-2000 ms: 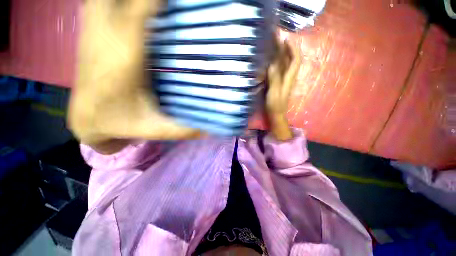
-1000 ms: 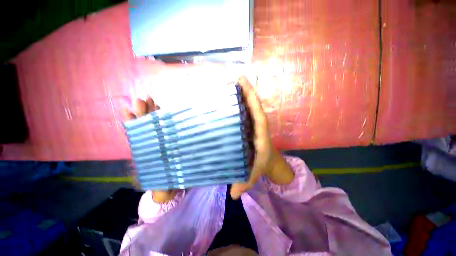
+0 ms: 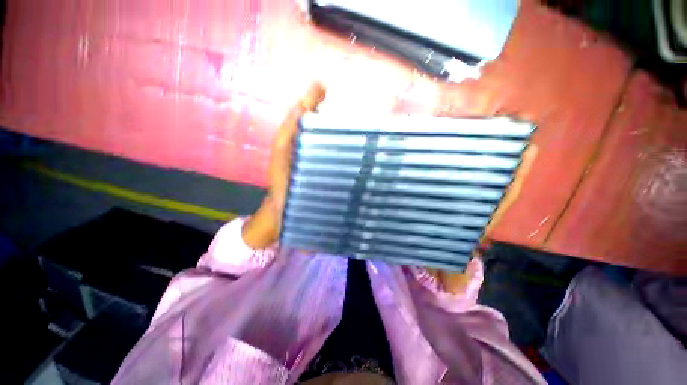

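A tablet stack held on edge (image 3: 407,195) shows as several thin silver-blue and dark stripes in front of my chest, at the bench's near edge. My left hand (image 3: 280,177) presses its left end, with fingertips near the top left corner. My right hand (image 3: 512,192) is around its right end, mostly hidden behind the stack. A second pile with a pale, shiny top and dark side (image 3: 422,30) lies on the bench beyond, cut off by the top edge. Strong glare whitens the bench between them.
The red-pink film-covered bench (image 3: 135,90) spans the view, with a seam at right. Black crates (image 3: 113,248) stand on the grey floor at lower left, near a yellow line (image 3: 128,194). Another person's grey-purple sleeve (image 3: 610,323) is at lower right. A pale-rimmed object (image 3: 663,34) is at upper right.
The stack stays between my hands and is now level, wider in view and further right than one second ago. The pile beyond has shifted right in view as the camera turned.
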